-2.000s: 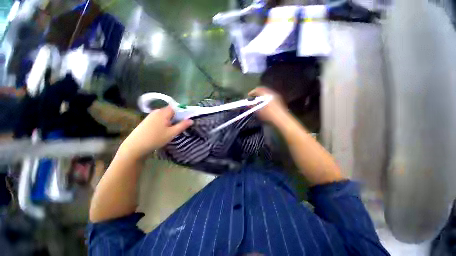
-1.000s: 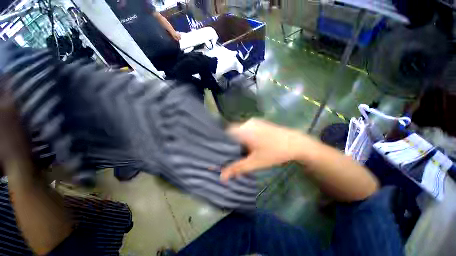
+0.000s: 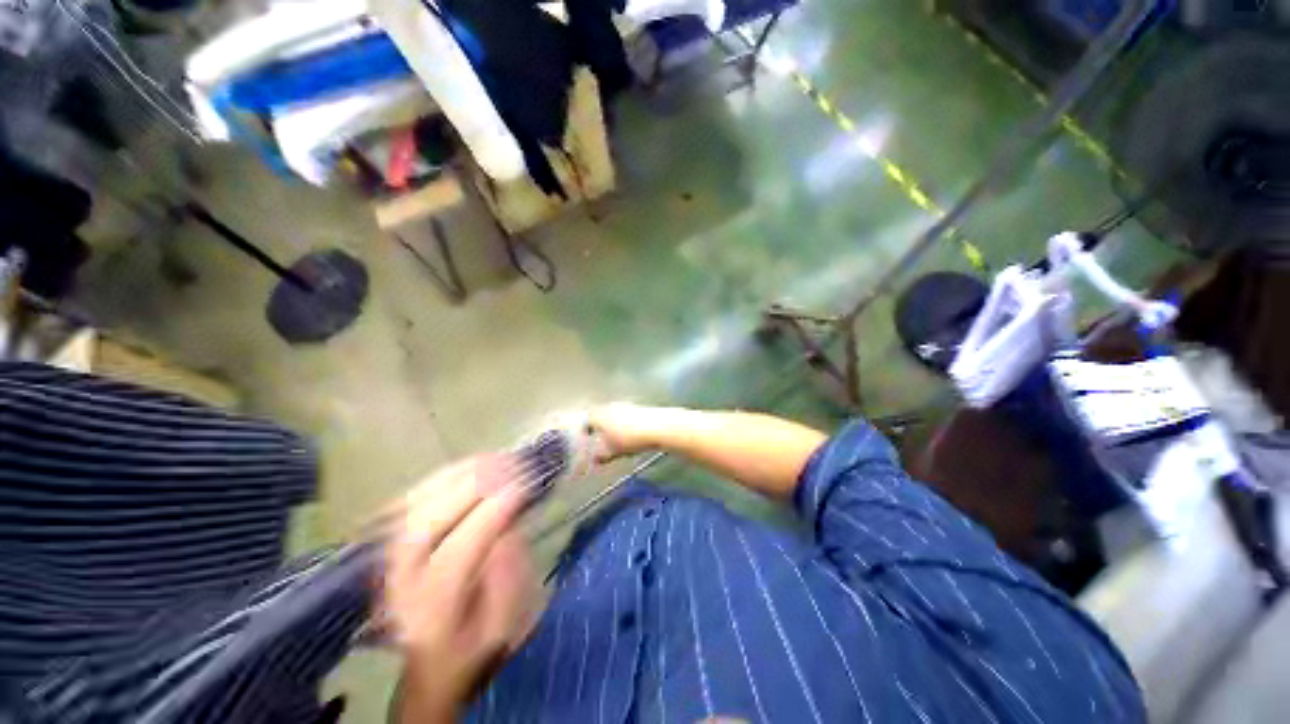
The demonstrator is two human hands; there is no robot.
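A dark garment with narrow white stripes [image 3: 142, 516] fills the left side of the view. Its sleeve [image 3: 304, 622] stretches right and upward towards the middle. My right hand [image 3: 608, 430] is closed around the narrow sleeve end [image 3: 549, 456]. My left hand [image 3: 460, 566] is blurred and lies over the sleeve just left of that end, with its fingers pointing up and right. Whether its fingers grip the cloth cannot be told. Part of the sleeve is hidden behind my left hand.
White hangers [image 3: 1012, 333] and white cloth pieces [image 3: 1139, 396] hang at the right. A metal stand [image 3: 835, 347] is ahead. A round black base with a pole [image 3: 317, 294] stands on the floor at the left. A cluttered table [image 3: 340, 85] is at the far left.
The white hanger once in my hands is no longer in them. The striped garment now fills the left side. My right hand has closed on the sleeve end, and my left hand has moved in from the left edge.
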